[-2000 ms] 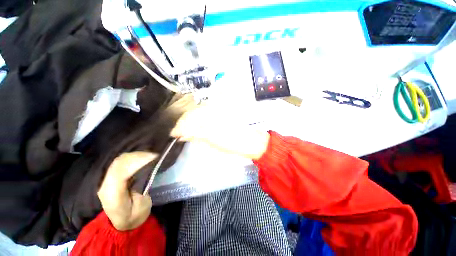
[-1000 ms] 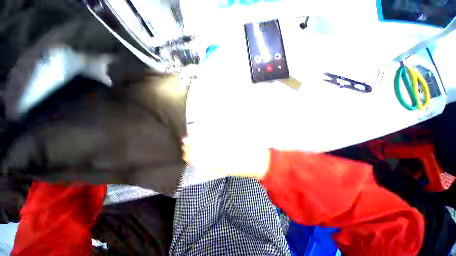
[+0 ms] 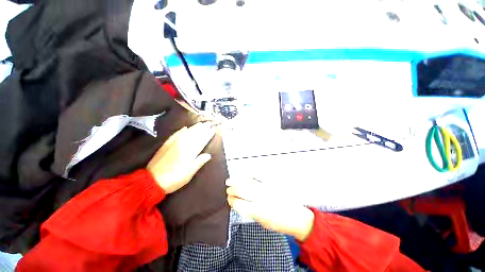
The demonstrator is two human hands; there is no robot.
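The dark brown garment (image 3: 114,98) lies left of the needle area and hangs over the table's front edge. A white scrap with frayed edges (image 3: 101,139) lies on it. The presser foot (image 3: 226,110) is at the garment's upper right corner. My left hand (image 3: 182,158) lies flat on the brown cloth, fingertips just below the presser foot. My right hand (image 3: 266,207) holds the garment's right edge near the table front, fingers pinched together. Its fingertips are overexposed.
The white sewing machine (image 3: 329,71) spans the back, with a dark control panel (image 3: 452,76). A phone (image 3: 298,110), a tan tab (image 3: 322,134), black snips (image 3: 378,139) and green-yellow scissors loops (image 3: 443,149) lie on the table. A red object (image 3: 444,212) is below right.
The brown cloth is now spread flat, its right edge running down from the presser foot. My left hand came into view on top of it. The view has shifted, showing more of the machine.
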